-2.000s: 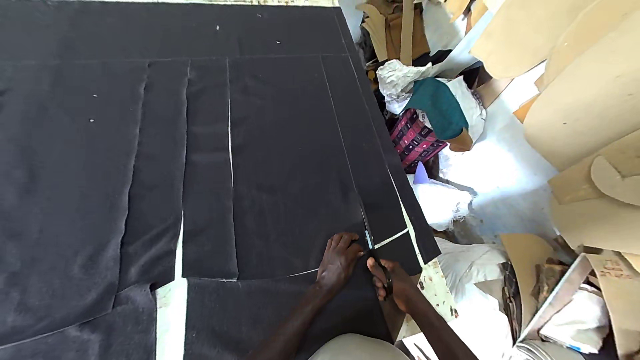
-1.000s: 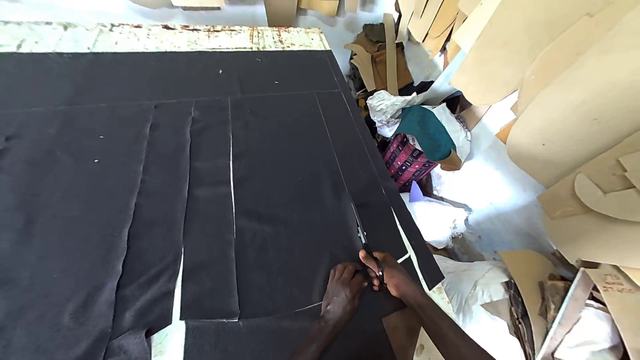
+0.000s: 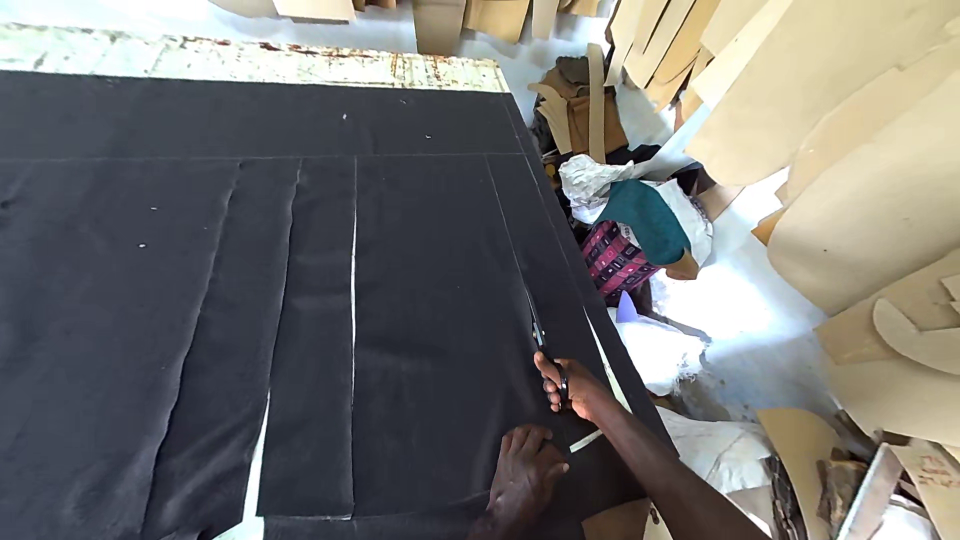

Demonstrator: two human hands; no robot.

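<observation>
Black fabric [image 3: 420, 300] is spread over a large table, with several long slits and faint chalk lines in it. My right hand [image 3: 574, 386] is closed on the handles of black-handled scissors [image 3: 538, 337], whose blades lie in the fabric along a chalk line near the right edge. Below and to the left, my left hand [image 3: 525, 465] rests on the fabric, palm down with fingers somewhat spread. Pale tabletop shows through the gaps in the cloth near my right forearm and at the lower left.
Beyond the fabric runs the stained far edge of the table [image 3: 262, 64]. Right of the table stand a patterned pink and black bag [image 3: 615, 259], teal material [image 3: 645, 217] and white sacks [image 3: 660, 352]. Large tan pattern pieces [image 3: 885, 165] hang at the right.
The scissors and my right hand have moved up along the chalk line, away from my left hand. The two hands were close together before and are now apart. The view has shifted.
</observation>
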